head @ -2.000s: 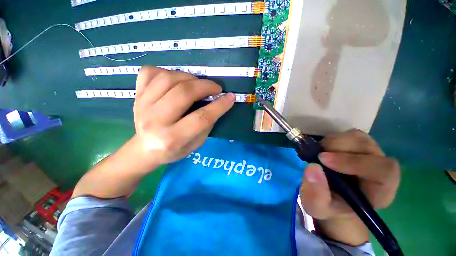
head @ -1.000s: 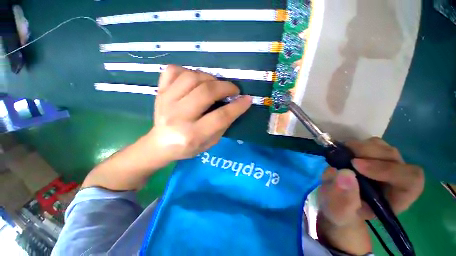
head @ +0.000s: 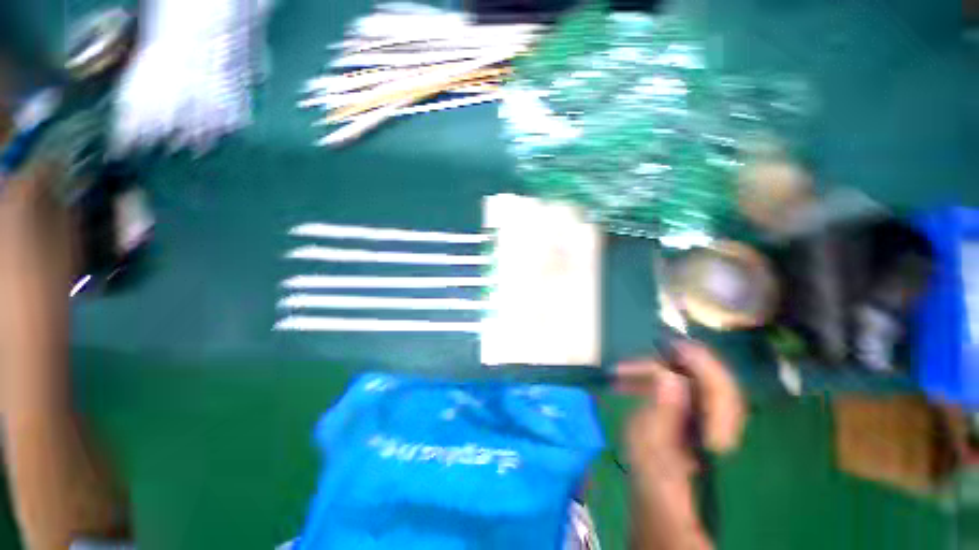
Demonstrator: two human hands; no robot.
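Observation:
The picture is blurred. Several white LED strips (head: 386, 284) lie side by side, their right ends at the left edge of the pale backing board (head: 542, 290); the small circuit boards there are barely visible. My right hand (head: 687, 403) holds the soldering iron (head: 678, 349) right of the board, its tip pointing up beside a round tan-rimmed dish (head: 721, 284), off the strips. My left hand (head: 30, 204) is at the far left edge, blurred and partly cut off, so its fingers and any hold are unclear.
A green circuit board heap (head: 633, 129) lies beyond the board, with loose LED strips (head: 419, 64) to its left. Fanned white strips (head: 188, 75) and a ring-shaped roll (head: 99, 41) are upper left. A black item (head: 848, 285), a blue bin (head: 950, 312) and a brown box (head: 891, 438) are right.
The view has widened and shifted. My left hand has left the strip and moved far left. My right hand has taken the iron away from the circuit boards to the right of the backing board.

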